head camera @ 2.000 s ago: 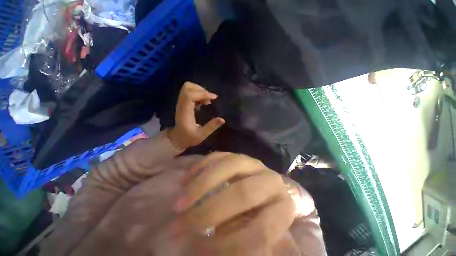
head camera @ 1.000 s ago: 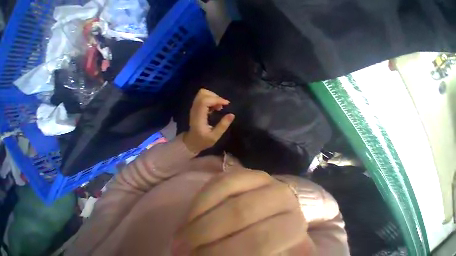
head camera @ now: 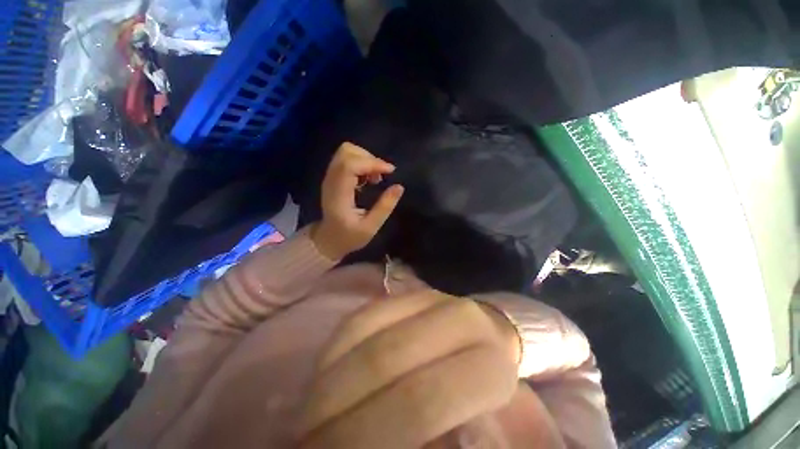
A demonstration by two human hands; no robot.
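Note:
My left hand (head camera: 355,197) is at the middle, above black cloth (head camera: 491,180) on my lap. Its fingers are curled with the thumb and index finger apart, and no object shows in it. My right hand (head camera: 408,368) is large, blurred and close to the camera at the bottom middle, with its back and bent fingers showing. Its fingertips and palm are hidden, so I cannot tell if it holds anything. More dark cloth (head camera: 614,53) hangs over the table at the top right.
A blue slatted basket (head camera: 259,79) at the left holds crumpled plastic, white scraps, red bits and black cloth. A white table with a green edge (head camera: 645,245) curves down the right. Metal machine parts (head camera: 775,95) show at the far right.
My right hand's fingers lie closer together than two seconds ago. My left hand keeps nearly the same pose. The view has shifted slightly, moving the basket and table in the picture.

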